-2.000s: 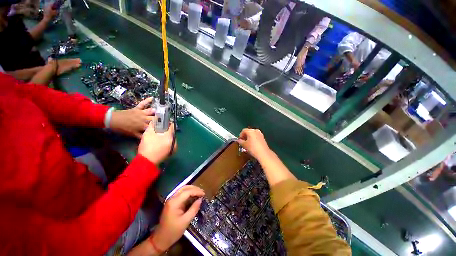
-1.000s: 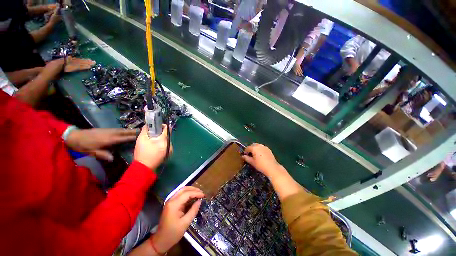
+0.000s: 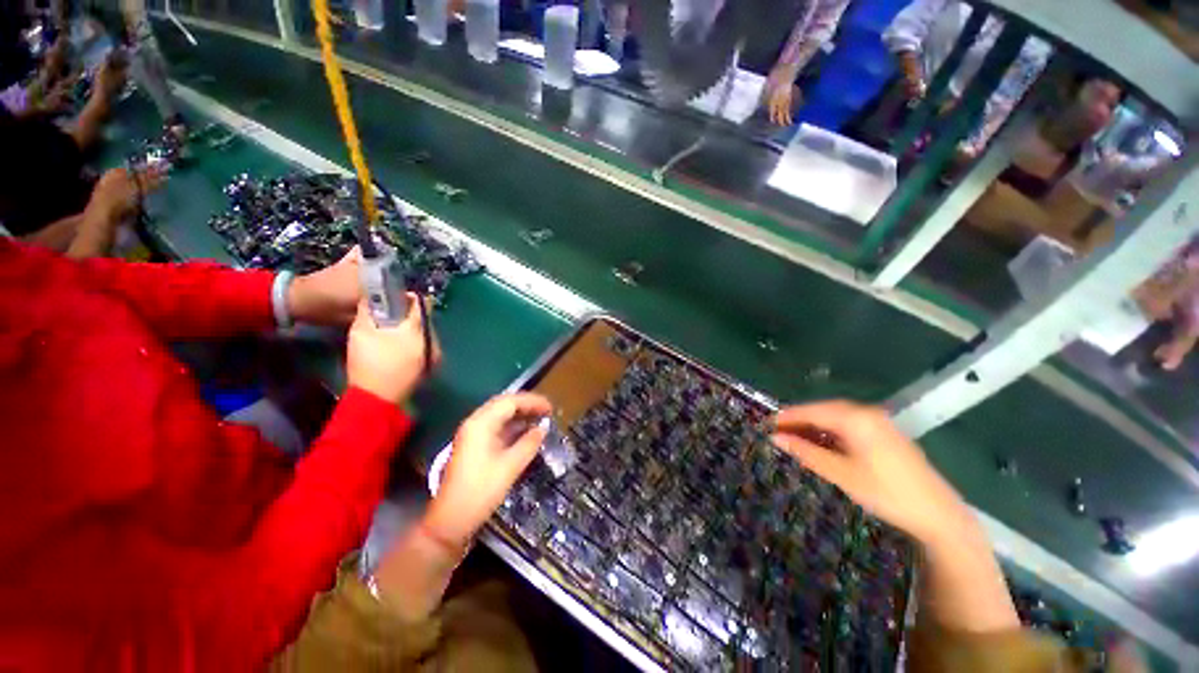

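Note:
A large shallow tray [image 3: 579, 607] with a silver rim lies in front of me, filled with close rows of dark circuit boards [image 3: 684, 493]. A flat brown area [image 3: 579, 375] shows at its far left corner. My left hand [image 3: 489, 454] is over the tray's left edge with thumb and fingertips bent together; a small shiny piece shows by the fingertips, but I cannot tell if it is held. My right hand [image 3: 861, 460] is over the right part of the rows, fingers pointing left; whether it holds anything is unclear.
At left, a person in red sleeves [image 3: 329, 487] holds a grey electric screwdriver [image 3: 381, 287] below a yellow cord [image 3: 339, 112]. A tangled board pile [image 3: 296, 224] lies beyond. A green belt [image 3: 579, 250] with scattered loose boards runs behind the tray. A white post [image 3: 1052, 335] slants at right.
My right hand has moved from the tray's far left corner to its right part. A board now shows at that corner, on the brown area. The view has shifted, showing more of the tray.

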